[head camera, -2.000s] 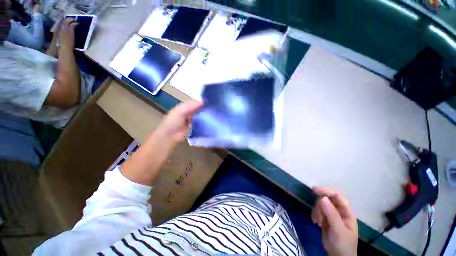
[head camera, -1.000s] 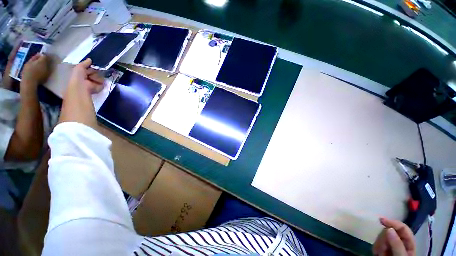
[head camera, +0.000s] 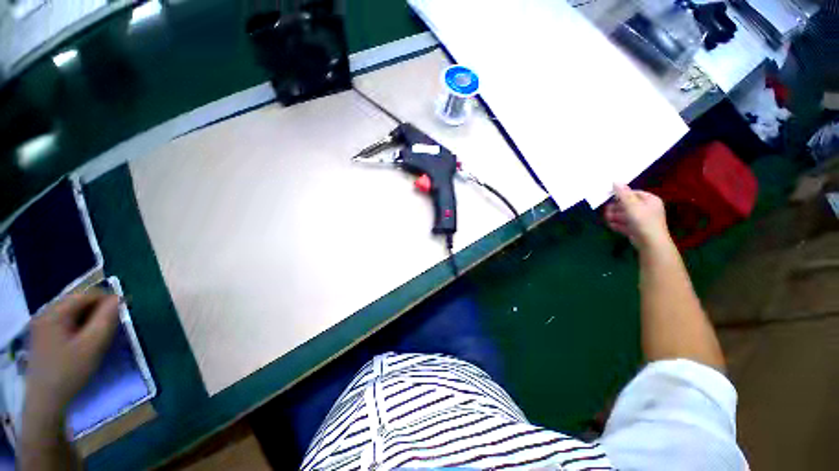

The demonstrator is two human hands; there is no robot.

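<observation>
My right hand (head camera: 635,213) is at the near corner of a large flat white piece (head camera: 561,101) on the right of the bench, its fingers closed on the corner. Whether this is one piece or several stacked cannot be told. My left hand (head camera: 69,340), blurred, is at the left edge over a tablet-like unit (head camera: 138,368) with a dark, glossy panel; whether it touches it cannot be told. The black soldering gun (head camera: 437,175), with a red trigger, lies on the beige mat (head camera: 267,248), its tip pointing left.
A solder spool (head camera: 457,92) with a blue face stands beyond the gun. A black device (head camera: 304,51) stands at the back. Another dark-panelled unit (head camera: 55,244) lies at the left. A red stool or bin (head camera: 722,189) is on the floor at right, near plastic bags.
The view has swung right. My left hand has come back from the far units, with no lifted unit seen in it. My right hand has moved from beside the mat to the white piece.
</observation>
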